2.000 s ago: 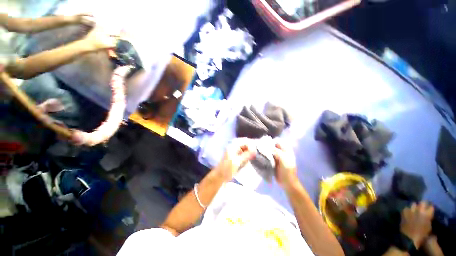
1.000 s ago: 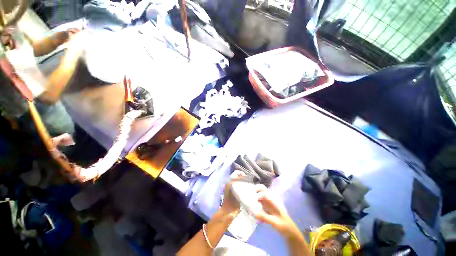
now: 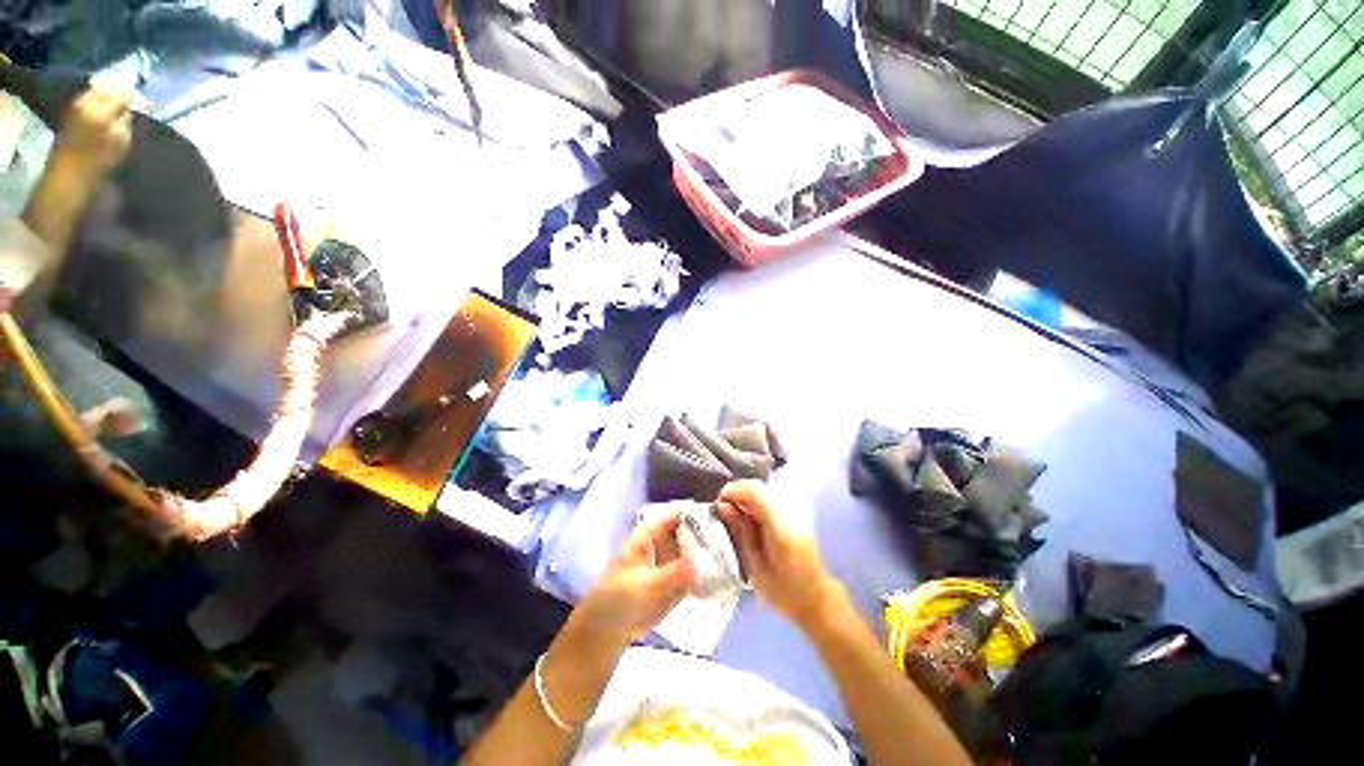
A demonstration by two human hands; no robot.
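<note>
My left hand (image 3: 636,581) and my right hand (image 3: 767,548) meet low in the middle of the view. Between them they hold a small white piece (image 3: 709,548) with a dark grey edge or layer against it; the fingers hide part of it. A flat white piece (image 3: 694,623) lies just below the hands, partly covered by the left hand. A small group of curled grey pieces (image 3: 712,454) lies on the pale blue-lavender table (image 3: 838,337) just beyond my fingers. The larger heap of grey pieces (image 3: 951,497) lies to the right.
A yellow coil (image 3: 904,602) with a dark red-orange tool and a black bag (image 3: 1107,697) are at lower right. Flat grey pieces (image 3: 1219,498) lie far right. A pink-rimmed basket (image 3: 718,214) stands at the back. White offcuts, an orange-brown board (image 3: 486,332), an iron (image 3: 347,285) and a person are left.
The view has shifted, bringing the basket and windows in. The hands still hold the white piece, now with dark grey showing between the fingertips. The neighbour's hand is raised away from the iron.
</note>
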